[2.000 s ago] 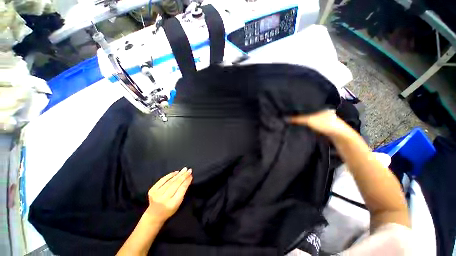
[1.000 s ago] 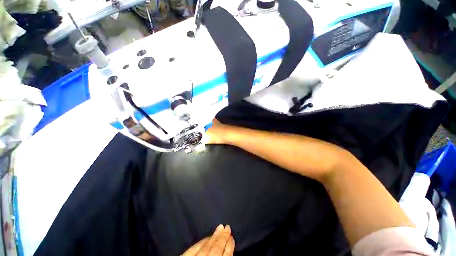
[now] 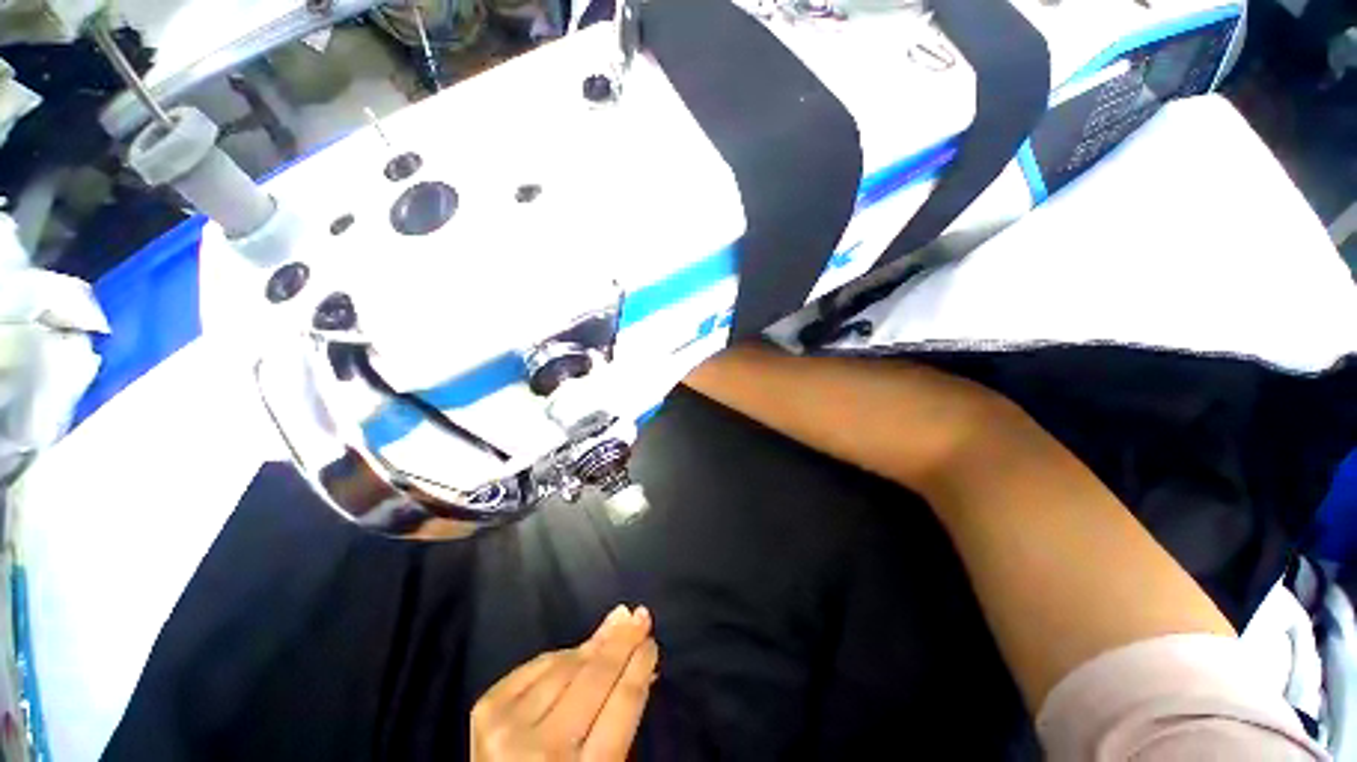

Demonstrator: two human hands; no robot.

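Note:
The black cloth (image 3: 774, 596) lies across the machine table and under the white sewing machine head (image 3: 506, 119). My left hand (image 3: 573, 692) is on the cloth at the bottom centre, fingertips closed together on a bit of it, with creases running from there toward the needle area. My right forearm reaches in from the lower right; its hand is hidden behind the machine head. The needle and presser foot are hidden too. A pale reverse side (image 3: 1131, 253) of the cloth is folded up at the right, against the machine arm.
Two black straps (image 3: 789, 164) cross the machine arm. A dark control panel (image 3: 1131, 104) is at the upper right. A blue bin (image 3: 149, 313) and pale fabric (image 3: 45, 335) are at the left. The white table edge (image 3: 90, 506) shows at the left.
The view has moved closer to the machine head. My right hand went from the cloth at right to behind the head. My left fingers, flat before, are now drawn together. The pale side has come up.

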